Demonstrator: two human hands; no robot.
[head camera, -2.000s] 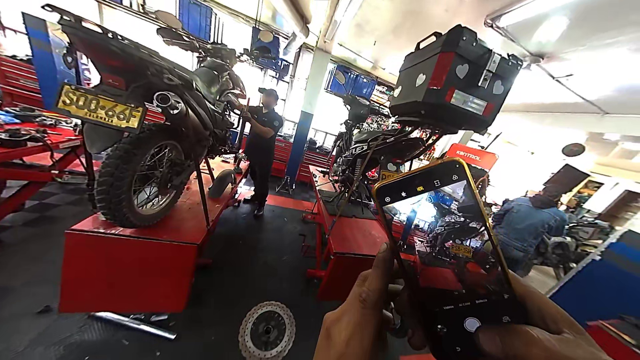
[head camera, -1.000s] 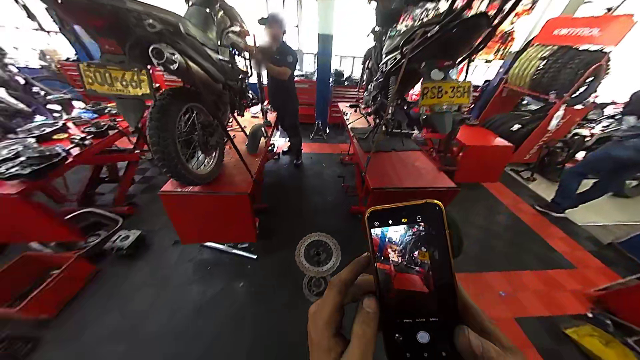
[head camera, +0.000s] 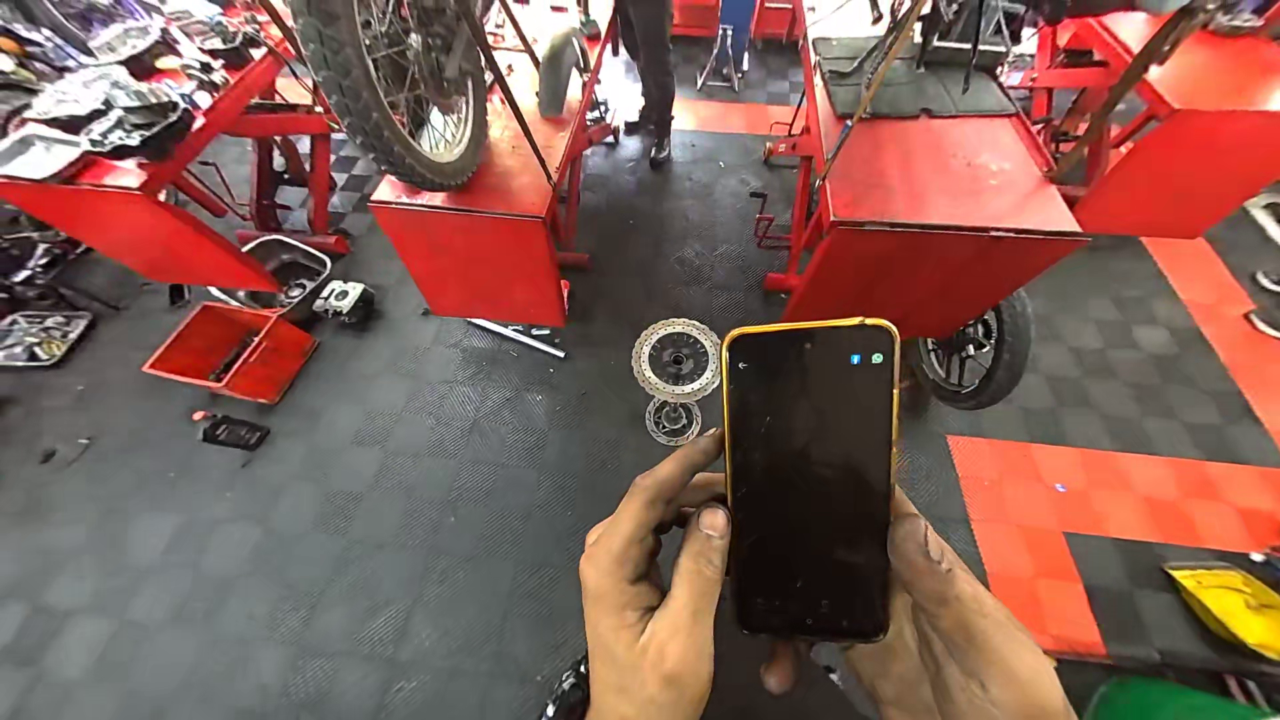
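A smartphone (head camera: 812, 480) in a yellow-edged case stands upright between my two hands, its screen mostly black with small icons near the top. My left hand (head camera: 655, 580) grips its left edge, the thumb at the side and the fingers bent behind. Along the right edge lies the thumb of my right hand (head camera: 960, 610), whose fingers are largely hidden behind the phone. Just beyond the phone's upper left side, a large brake disc (head camera: 648, 375) and a smaller disc (head camera: 660, 436) rest on the dark tiled floor.
Red motorcycle lifts (head camera: 480, 250) (head camera: 930, 270) stand ahead on both sides, the left one under a motorcycle wheel (head camera: 460, 130). A loose wheel (head camera: 1010, 345) is by the right lift. A red tray (head camera: 270, 350) and a metal bar (head camera: 520, 338) lie at left. A person's legs (head camera: 655, 70) show between the lifts.
The phone's screen has gone from a camera picture of the workshop to mostly black. My left thumb now lies against the phone's left edge. The view has tilted down.
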